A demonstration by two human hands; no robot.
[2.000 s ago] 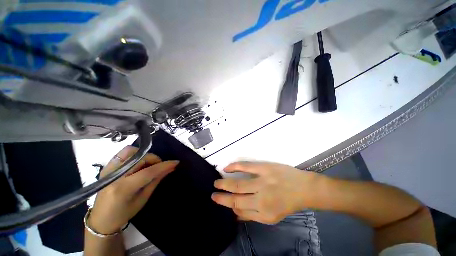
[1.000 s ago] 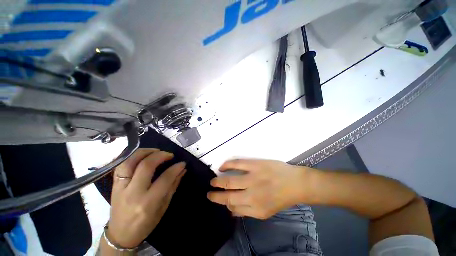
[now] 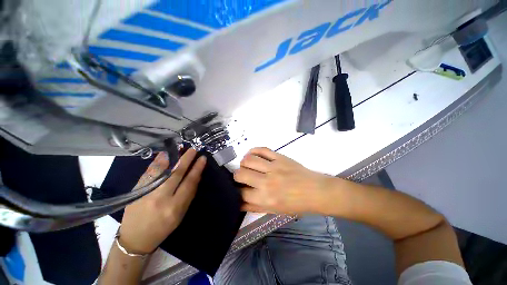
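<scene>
A black fabric piece point(image 3: 208, 217) lies on the white machine bed, its upper corner at the presser foot area point(image 3: 194, 140) of the sewing machine point(image 3: 239, 78). A small grey block point(image 3: 225, 156) sits just right of the fabric's edge. My left hand point(image 3: 161, 206) lies flat on the fabric with fingers pointing to the foot, partly behind the curved metal guard. My right hand point(image 3: 272, 183) is at the fabric's right edge, fingers bent, fingertips on the edge. The needle tip is hidden.
A screwdriver point(image 3: 343, 106) and a dark grey flat strip point(image 3: 309, 106) lie under the machine arm. Yellow-green snips point(image 3: 451, 71) lie far right. Black cut pieces point(image 3: 55, 206) lie at left. A curved metal guard point(image 3: 72, 214) crosses the near left. A measuring tape point(image 3: 400, 142) edges the table.
My left hand has moved up the fabric toward the foot and its fingers have straightened. The fabric has moved up toward the needle, with my right hand at its edge. The camera view has shifted.
</scene>
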